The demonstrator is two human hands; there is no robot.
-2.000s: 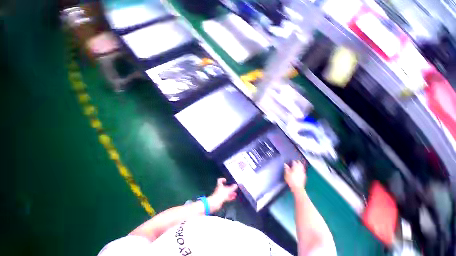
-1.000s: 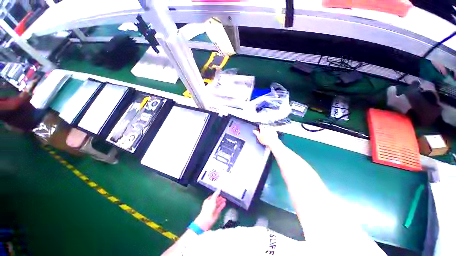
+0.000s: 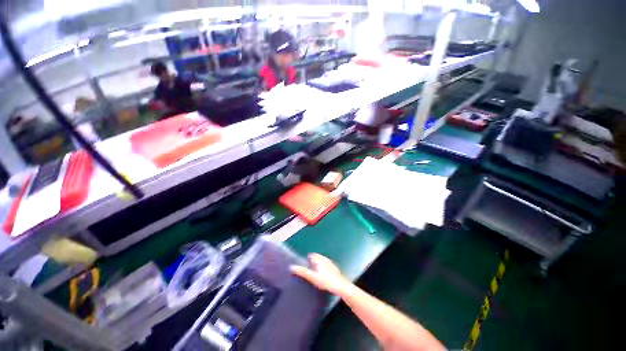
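Note:
A laptop unit with its grey cover (image 3: 292, 312) lies at the bottom centre, cut off by the lower edge of the view. Its dark central area faces up and reflects light. My right hand (image 3: 326, 275) is at the unit's far right edge, with its fingers over the rim, gripping it. The fingertips are somewhat blurred. My left hand is not in view.
On the green bench are an orange ribbed tray (image 3: 310, 202), a white sheet stack (image 3: 398, 190), a green strip (image 3: 362, 218) and a clear plastic bag (image 3: 195, 274). A metal cart (image 3: 525, 212) stands right. Two people are at the back.
The view has swung right and up along the bench. My left hand and the row of other units have left the picture. My right hand is still at the unit's far edge.

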